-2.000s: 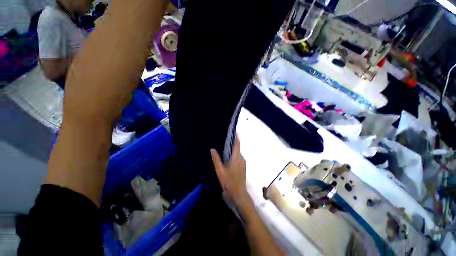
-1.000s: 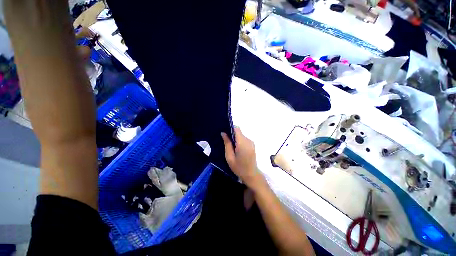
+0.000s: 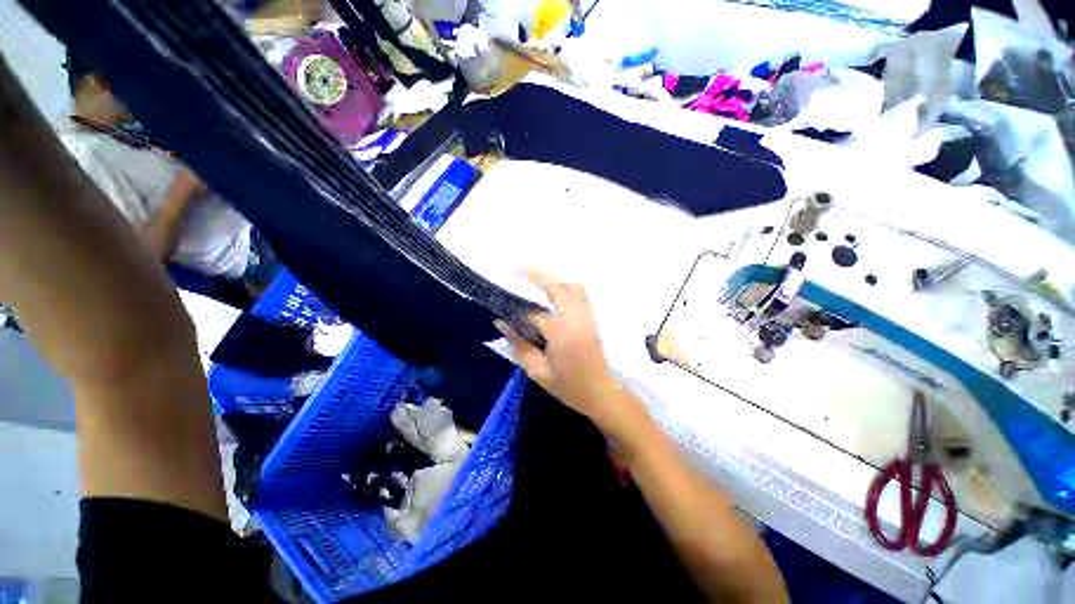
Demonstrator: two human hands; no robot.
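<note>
A stack of long dark panels (image 3: 342,236) with pale edge lines stretches from the upper left to the middle, raised over a blue crate. My right hand (image 3: 566,345) grips its lower end beside the white table's front edge. My left forearm is raised at the left; my left hand is cut off by the picture's edge. Another dark panel (image 3: 637,148) lies along the far side of the table. The sewing machine (image 3: 872,319) stands at the right, and scissors with red handles (image 3: 911,505) rest on it near the front.
A blue slatted crate (image 3: 309,442) with dark and pale cloth stands below the table edge. A person in a light shirt (image 3: 142,195) is at the left. A purple cone (image 3: 332,83) is behind the panels. White scraps (image 3: 1002,153) and pink cloth (image 3: 721,97) lie beyond the table.
The dark panels have swung from upright to a slant towards the upper left, and their layered edges now show. My left arm has moved further left. My right hand still grips the lower end.
</note>
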